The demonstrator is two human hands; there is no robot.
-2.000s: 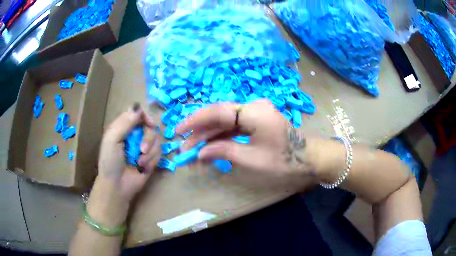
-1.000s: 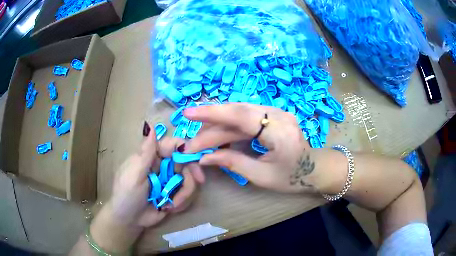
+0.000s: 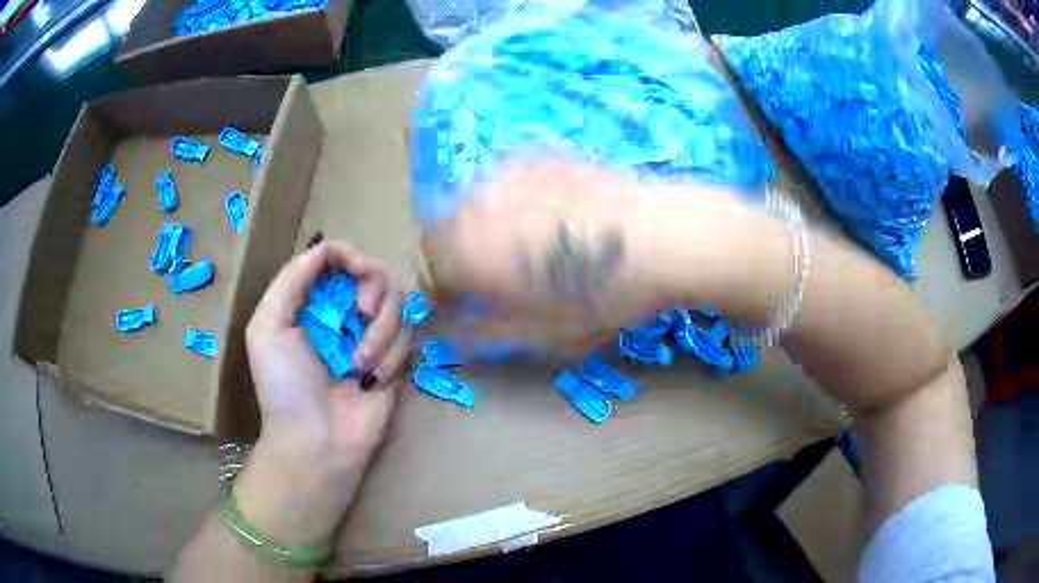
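My left hand point(image 3: 325, 364), palm up beside the shallow carton, is cupped around several small blue plastic parts point(image 3: 335, 322). My right hand point(image 3: 513, 256) is blurred, back of the hand up, over the loose blue parts at the mouth of the open bulk bag point(image 3: 592, 91). Its fingertips are hidden, so I cannot tell whether it holds a part. Loose blue parts point(image 3: 586, 397) lie on the cardboard in front of and to the right of my right hand. The shallow carton point(image 3: 219, 364) at left holds several scattered blue parts.
A second clear bag point(image 3: 837, 114) full of blue parts lies upper right, beside a black flat object point(image 3: 967, 228). Another carton point(image 3: 154, 51) with blue parts stands upper left. A whitish tape strip point(image 3: 490, 528) is stuck near the front edge. Another carton is cut off at the right edge.
My right hand has moved from my left hand up and over the loose parts by the bag. My left fingers have curled around their parts. More parts lie in the shallow carton.
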